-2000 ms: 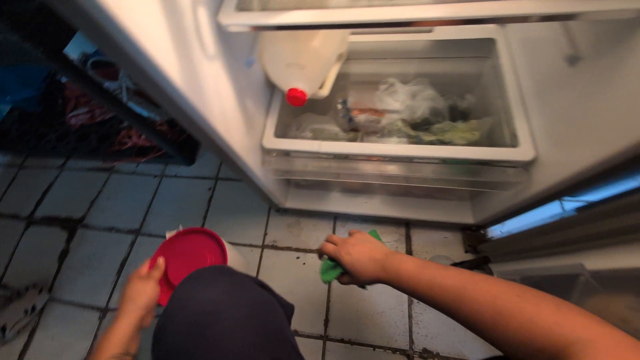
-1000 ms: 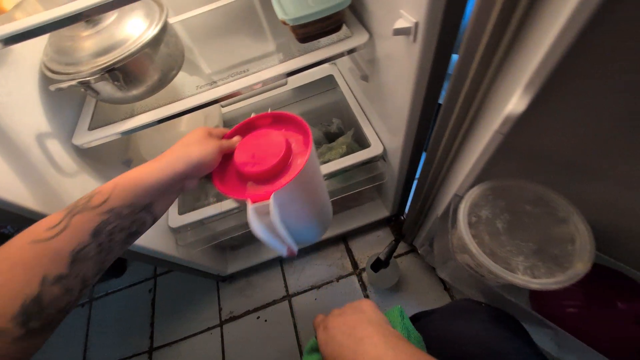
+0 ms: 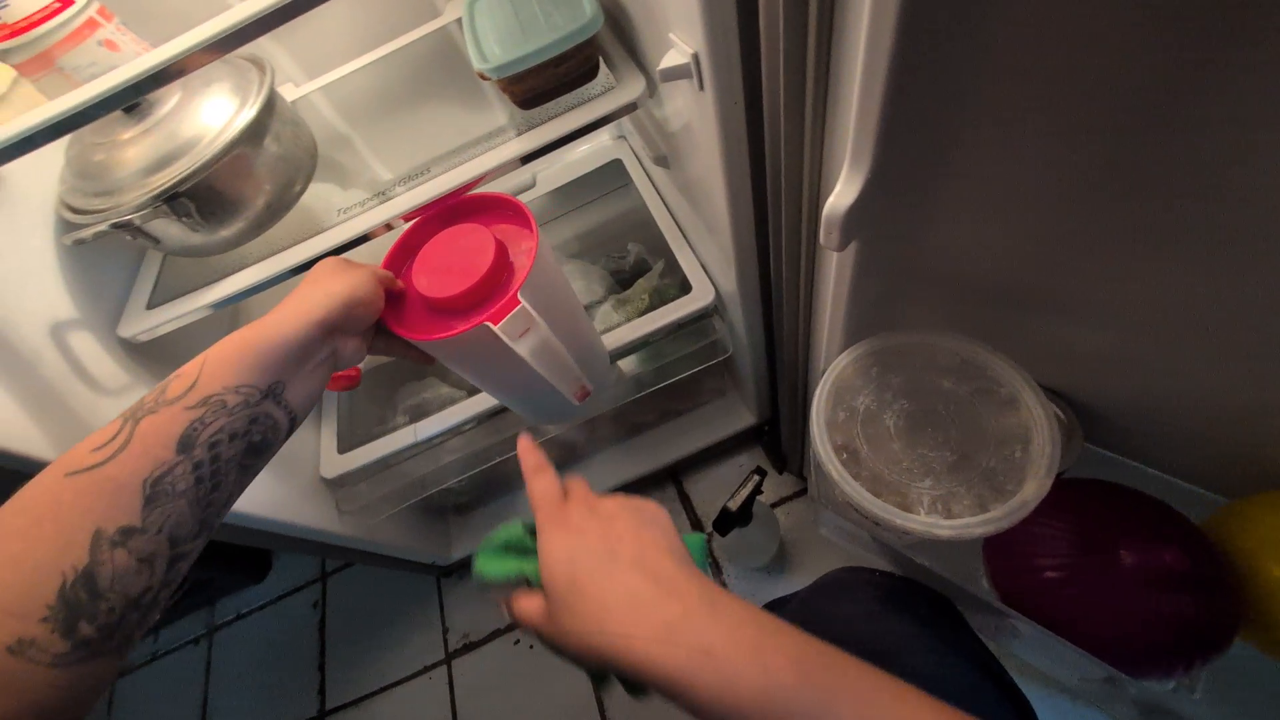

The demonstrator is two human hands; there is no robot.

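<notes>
My left hand [image 3: 350, 310] grips a white plastic pitcher [image 3: 535, 350] near its red lid [image 3: 460, 262]. The pitcher is tilted, with its handle toward me, in front of the refrigerator's lower shelf and drawer. Just below the pitcher's base is my right hand [image 3: 610, 560], forefinger extended, with a green cloth [image 3: 508, 553] held in the palm and showing on both sides of the hand. The open crisper drawer [image 3: 700, 300] behind the pitcher holds plastic bags of food. A red cap [image 3: 344, 379] shows below my left wrist.
A lidded metal pot [image 3: 200, 160] and a container with a pale blue lid [image 3: 530, 40] stand on the glass shelf [image 3: 390, 195]. At the right, the open door's bin holds a round clear tub [image 3: 935, 435] and a purple item [image 3: 1110, 580]. A spray bottle [image 3: 748, 535] stands on the tiled floor.
The pitcher has gone from low beside my knee at the left to in front of the shelf. My right hand with the cloth has risen from the floor area toward the pitcher's base. The view has swung considerably.
</notes>
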